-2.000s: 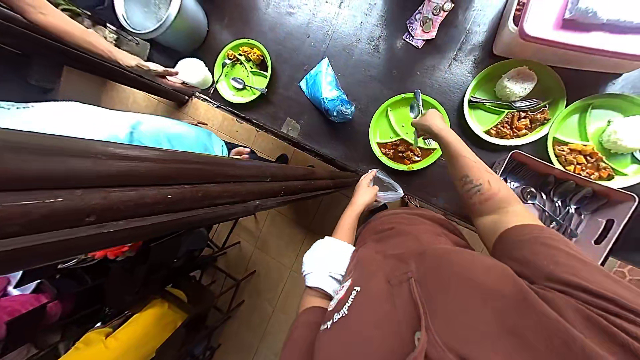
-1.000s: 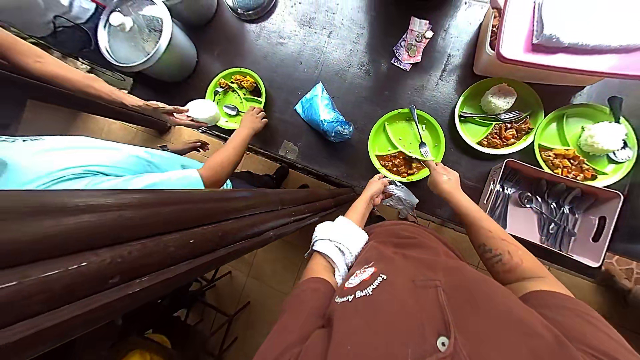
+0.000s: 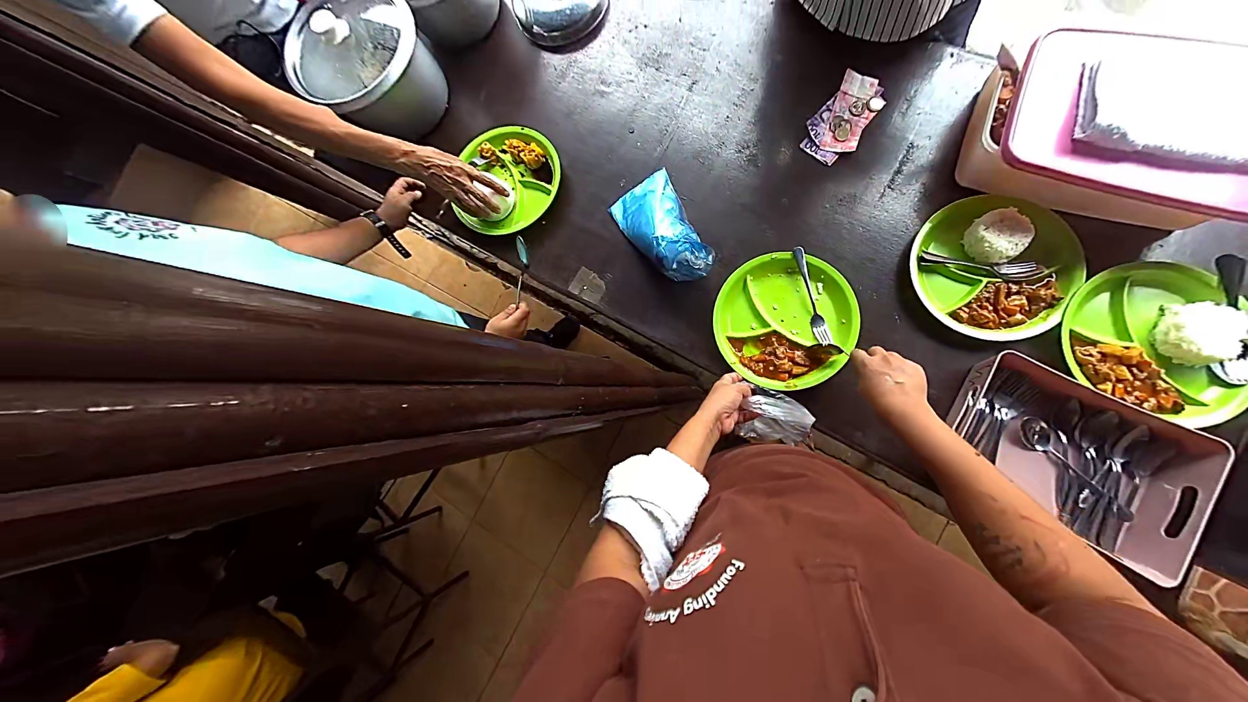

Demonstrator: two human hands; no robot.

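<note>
My left hand [image 3: 728, 404] grips a clear plastic bag [image 3: 780, 419] at the counter's edge, just below a green divided plate [image 3: 775, 283]. That plate holds red-sauced stew [image 3: 775, 357] in its lower section, scattered rice grains, and a fork [image 3: 814, 302] leaning over its divider. At the plate's lower right rim, my right hand [image 3: 889, 382] is closed on the handle of a spoon, whose dark bowl [image 3: 824, 351] reaches into the stew. A white towel is wrapped around my left forearm [image 3: 653, 512].
Two green plates with rice and stew [image 3: 996, 322] [image 3: 1121, 390], a cutlery tray [image 3: 1204, 458] and a pink-lidded box [image 3: 1033, 127] lie right. Ahead are a blue plastic bag [image 3: 663, 224] and banknotes with coins [image 3: 843, 117]. Another person's hand [image 3: 468, 180] covers a white bowl on a plate [image 3: 546, 195].
My right hand has moved to the plate's right rim and now holds a spoon. At the left, the other person's white bowl has moved onto the far plate.
</note>
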